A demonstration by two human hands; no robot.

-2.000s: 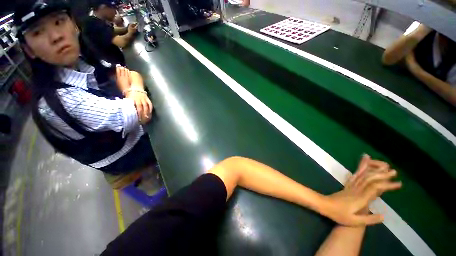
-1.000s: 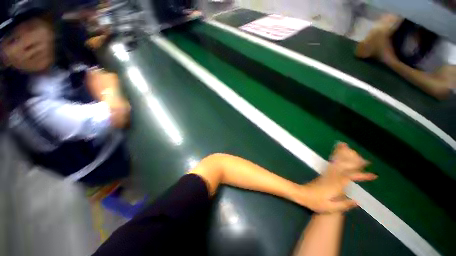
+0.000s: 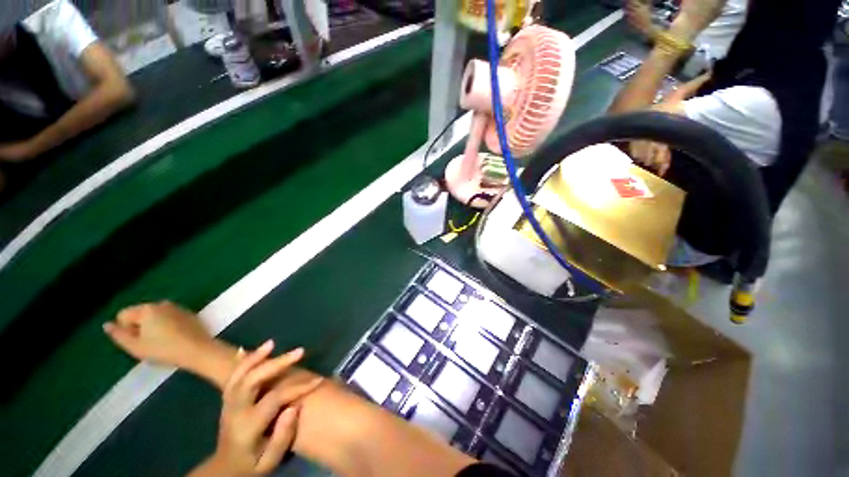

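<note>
My right forearm comes in from the bottom. My right hand [image 3: 156, 333] is over the conveyor's near white edge strip, fingers curled in, with no object visible in it. My left hand [image 3: 253, 405] lies across my right forearm, fingers apart, holding no object. A clear-and-black compartment tray [image 3: 518, 352] lies on the green worktop beside my right arm. It holds rows of pale rectangular parts [image 3: 458, 387]. My arm overlaps the tray's near left side in view.
A white bottle [image 3: 425, 214] and a pink fan [image 3: 540, 88] stand behind the tray. A blue hose [image 3: 507, 154] hangs before a yellow-gold folder [image 3: 605, 200] and black ribbed hose [image 3: 745, 177]. An open cardboard box [image 3: 698, 373] is at right. People sit or stand across and beyond.
The view has swung right, bringing in the tray, fan, hoses and box. The neighbour at left is out of view. My left hand now lies on my right forearm; my right hand has come into view.
</note>
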